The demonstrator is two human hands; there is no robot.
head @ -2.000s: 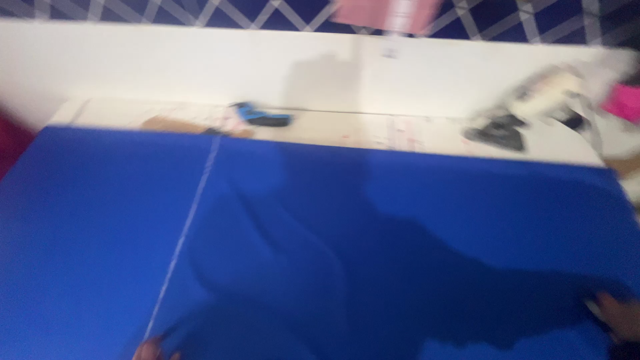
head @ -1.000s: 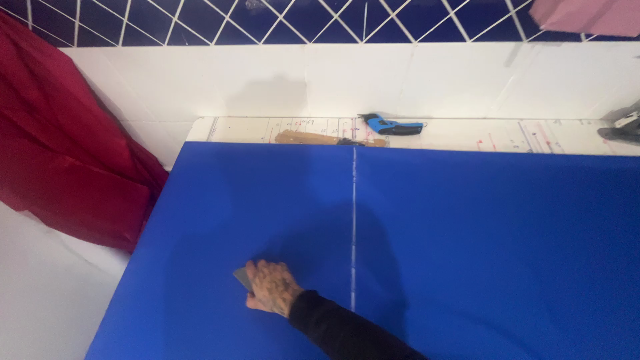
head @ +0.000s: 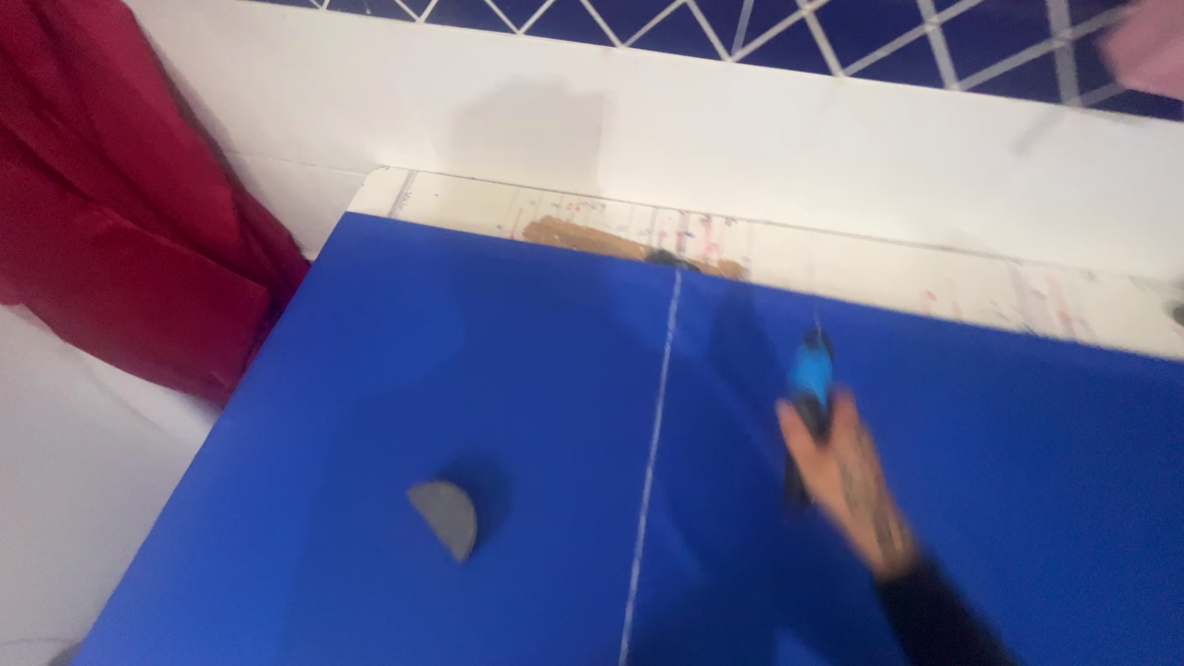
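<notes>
Blue fabric lies flat over a table, with a white line drawn across it from the far edge toward me. My right hand, in a dark sleeve, is to the right of that line and grips a blue and black tool, blurred, its kind hard to tell. The tool is over the fabric near its far edge. A grey half-round weight or block rests on the fabric left of the line, with no hand on it. My left hand is out of the picture.
A pale board edge with coloured marks runs behind the fabric, bearing a brown flat piece and a small dark thing. Dark red cloth hangs at the left. Behind are a white wall and blue tiles with white diagonal lines.
The blue and black tool lay on the board edge a second ago and is now in my right hand. The grey piece, held by a hand then, now lies released on the fabric.
</notes>
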